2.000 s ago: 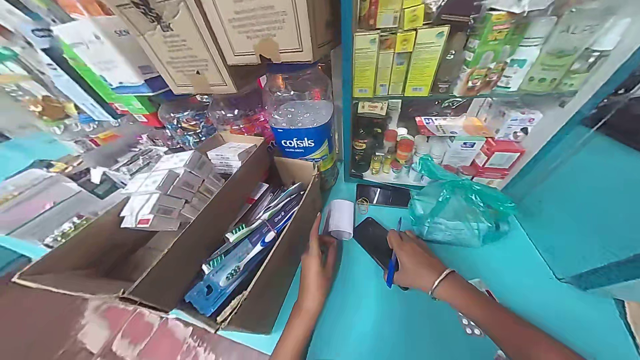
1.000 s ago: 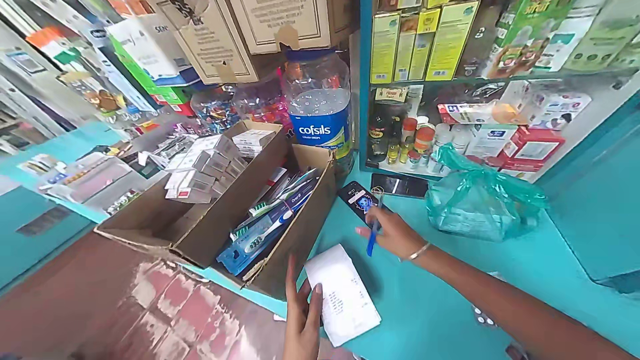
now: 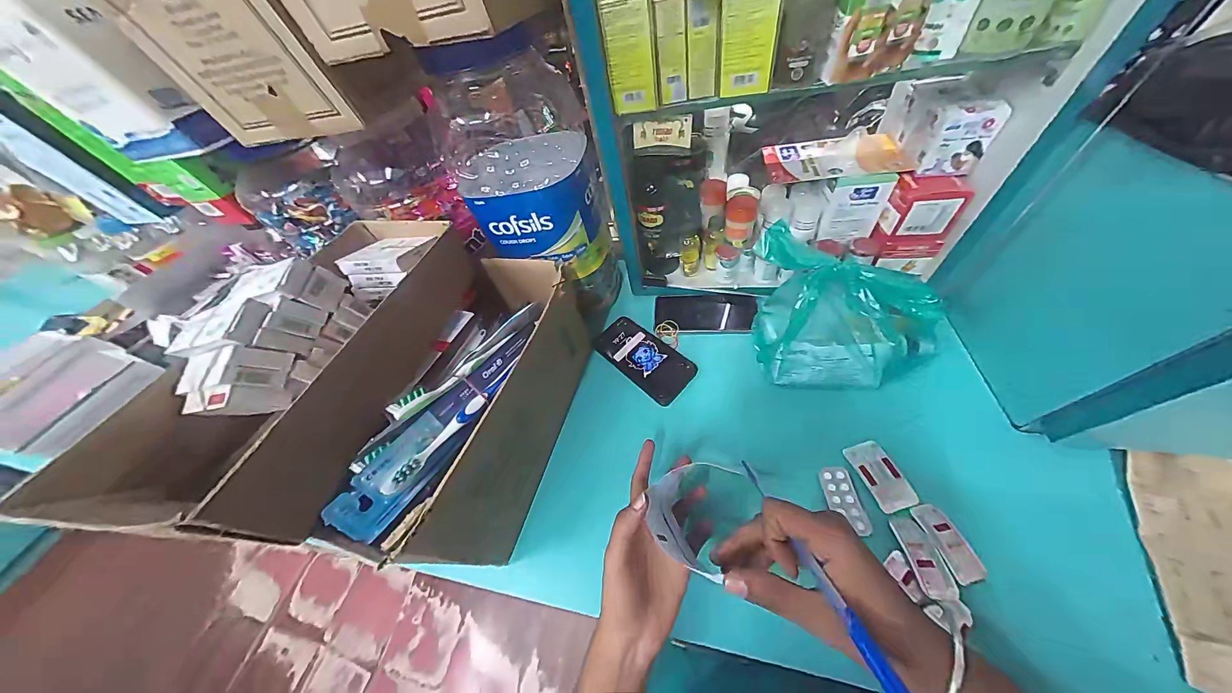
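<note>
A curled whitish sheet (image 3: pixel 679 525), blurred and partly see-through, is held between my two hands low in the middle of the head view. My left hand (image 3: pixel 640 568) grips its left side. My right hand (image 3: pixel 828 568) touches its lower right edge with the fingertips and also holds a blue pen (image 3: pixel 847 616), which slants between its fingers. Above the hands a black phone (image 3: pixel 647 361) with a lit screen lies on the turquoise counter (image 3: pixel 731 414). Several blister packs of tablets (image 3: pixel 924 553) lie beside and partly behind my right hand.
Cardboard boxes (image 3: pixel 241 472) of toothbrushes (image 3: pixel 433 423) and small cartons (image 3: pixel 260 327) stand at left, with a plastic jar (image 3: pixel 529 183) behind. A green plastic bag (image 3: pixel 847 318) sits before a stocked shelf (image 3: pixel 799 87), near a second dark phone (image 3: pixel 705 313) and rubber bands (image 3: pixel 666 333).
My right hand has left the phone and come down to my left hand. The white paper lying flat by my left hand a second ago is no longer seen flat. The view has shifted.
</note>
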